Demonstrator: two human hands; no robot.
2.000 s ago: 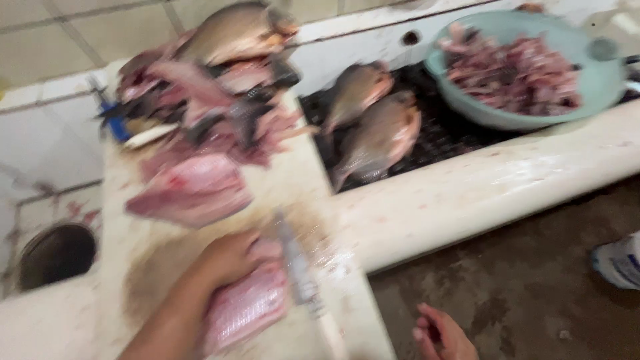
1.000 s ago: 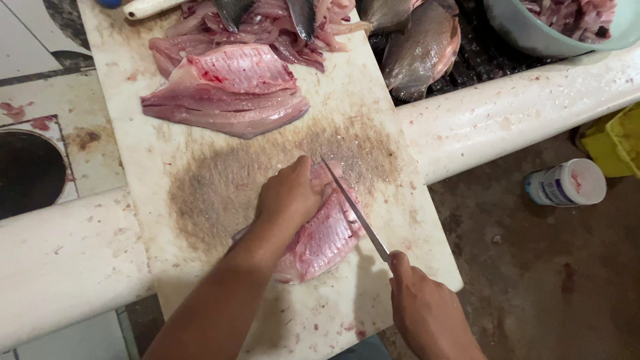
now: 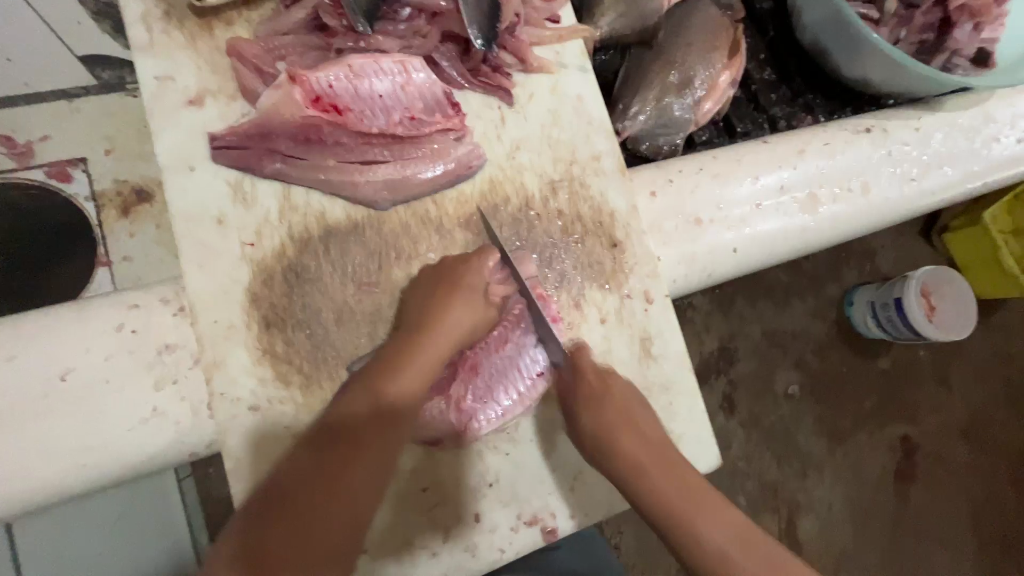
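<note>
A raw fish fillet (image 3: 496,380) lies on the worn white cutting board (image 3: 592,448), its ribbed inner side up. My left hand (image 3: 452,300) presses on its upper end, fingers bent, partly covering it. My right hand (image 3: 600,400) grips the handle of a knife (image 3: 524,292), whose blade lies over the fillet's upper right part, just beside my left fingertips, with its tip pointing up the board. The handle is hidden in my fist. Farther up the board rests another piece of filleted fish (image 3: 360,132), and behind it is a heap of fish pieces (image 3: 400,32).
Whole fish (image 3: 680,76) lie on a dark surface right of the board, near a pale green basin (image 3: 880,60) of cut fish. A white tiled ledge (image 3: 768,192) runs beneath the board. A white tub (image 3: 920,304) and yellow container (image 3: 992,244) are at right, a round dark opening (image 3: 44,244) at left.
Two seconds ago the knife lay on the board and my right hand was off it; now that hand holds the knife. Since one second ago the blade has moved over the fillet. The view has shifted markedly.
</note>
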